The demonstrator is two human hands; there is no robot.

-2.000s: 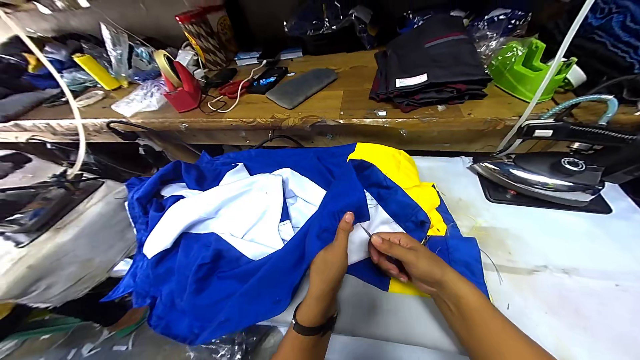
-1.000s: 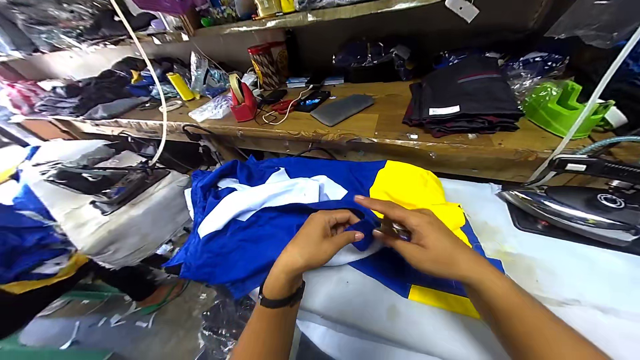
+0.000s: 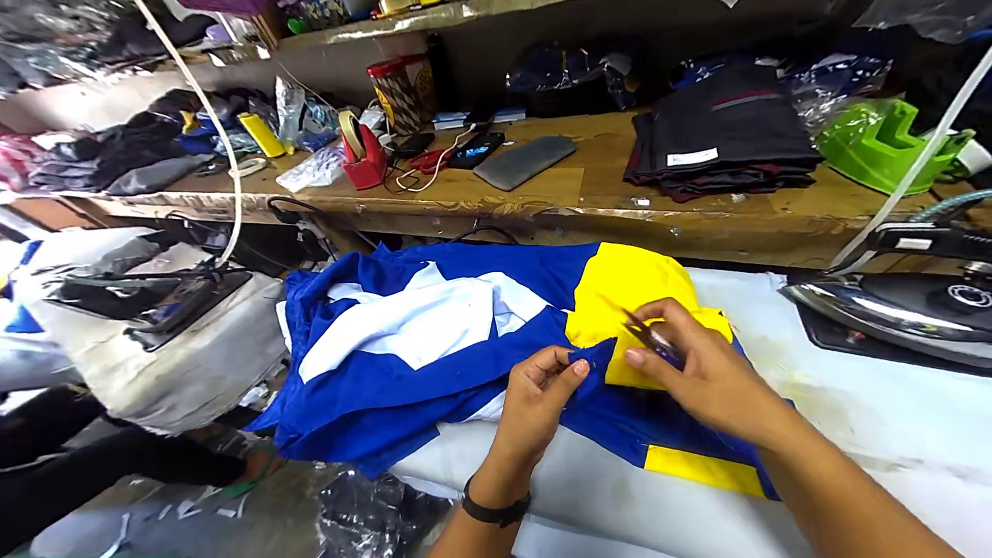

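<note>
A blue, white and yellow fabric garment (image 3: 434, 387) lies bunched on the white-covered ironing surface (image 3: 589, 496). My left hand (image 3: 546, 380) pinches a pointed blue corner of it between thumb and fingers. Just right of that corner, my right hand (image 3: 686, 360) holds small thread snips (image 3: 653, 339) over the yellow part, their blades pointing up and left. Whether the blades touch the cloth is not clear.
An electric iron (image 3: 914, 298) rests on a dark pad at right; another iron (image 3: 167, 302) stands at left. The wooden shelf (image 3: 604, 182) behind holds folded dark garments (image 3: 721, 132), a red tape dispenser (image 3: 363, 159) and phones. A person's leg (image 3: 116, 457) shows at lower left.
My hands were close together over the cloth; now they are farther apart, the left pinching a raised blue corner and the snips plainly visible in the right. The view has shifted.
</note>
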